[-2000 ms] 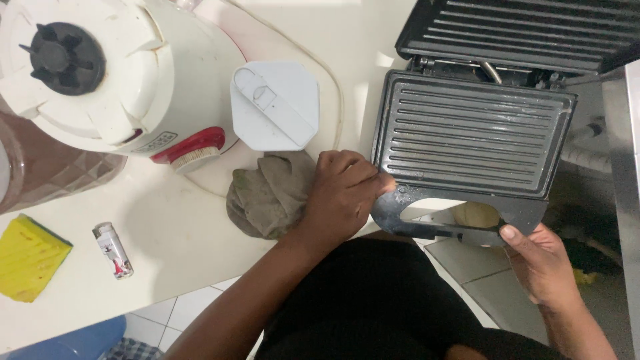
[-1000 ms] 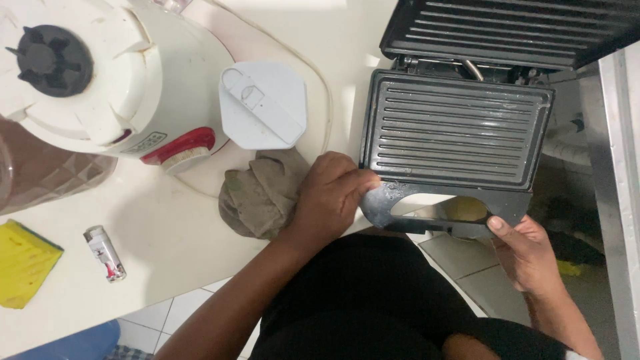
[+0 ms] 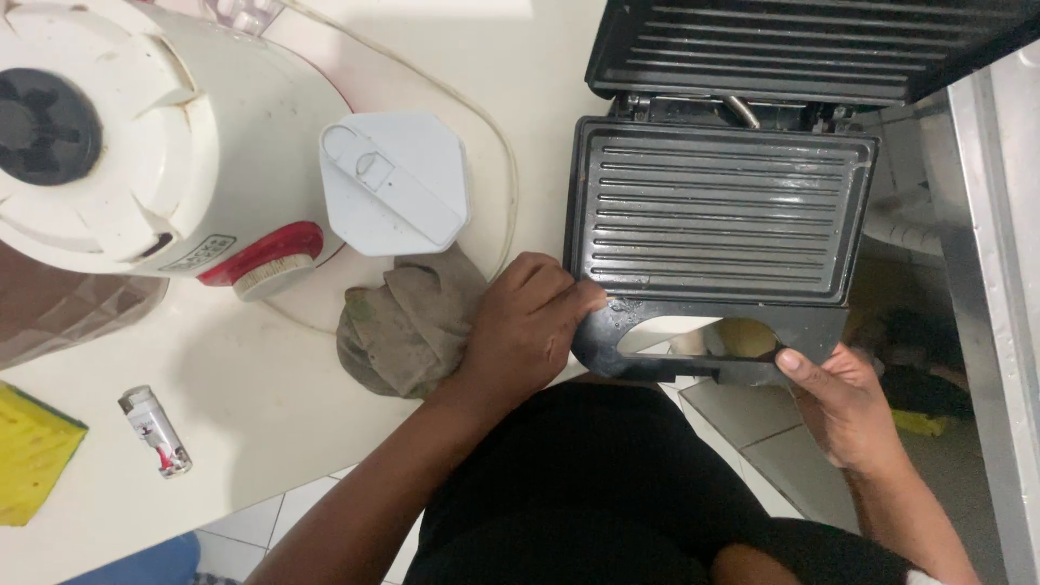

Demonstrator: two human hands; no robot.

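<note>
A black electric sandwich grill (image 3: 715, 215) with ridged plates lies wide open at the counter's right end, with wet drops on its lower handle. My left hand (image 3: 524, 329) grips the left corner of the lower handle, thumb on top and fingers curled. At the handle's right part, my right hand (image 3: 837, 398) holds on with its thumb above and its fingers mostly hidden below. Beside my left hand sits a crumpled grey-brown cloth (image 3: 414, 325). A light octagonal lidded container (image 3: 396, 185) stands just behind the cloth.
A white blender base (image 3: 252, 138) with a red-rimmed dial stands at the left. Nearer are a lighter (image 3: 154, 431) and a yellow sponge (image 3: 32, 455). A pale cord (image 3: 455, 89) curves across the counter. At the right, a metal edge (image 3: 1007, 268) borders a gap showing the floor.
Both hands keep their hold on the grill's handle, and the grill stays open. The view has shifted a little; nothing else has plainly moved.
</note>
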